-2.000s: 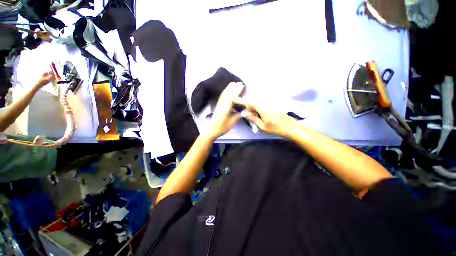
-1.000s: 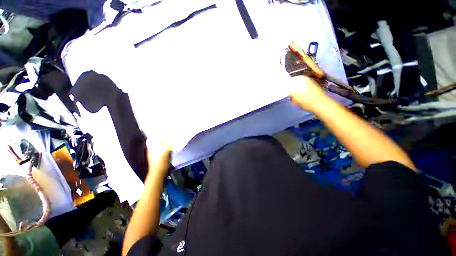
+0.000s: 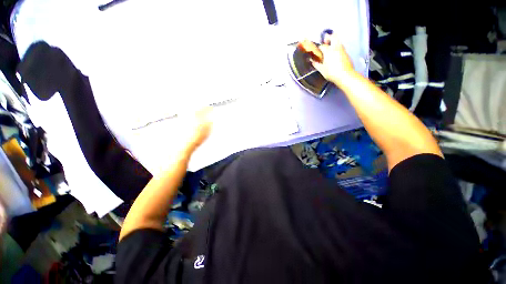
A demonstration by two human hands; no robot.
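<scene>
A white garment panel (image 3: 249,119) lies near the table's front edge, hard to tell from the white cover except by its right edge and a thin dark broken line. My left hand (image 3: 195,134) rests on the cloth at the panel's left part; its fingers are washed out by glare but look spread flat. My right hand (image 3: 333,60) is closed around the orange-brown handle of the steam iron (image 3: 302,66). The iron stands on the table right of the panel, its pointed end towards the front edge.
A long black panel (image 3: 83,116) with a rounded end lies along the table's left side, over a white piece (image 3: 83,180). Black strips lie at the far edge, one at the left (image 3: 111,4) and one nearer the iron (image 3: 270,11). Scattered cloth lies beyond the right edge.
The small dark piece my hands held is gone from the front. A white panel now shows there. My right hand has moved to the iron and grips it. The view has turned right.
</scene>
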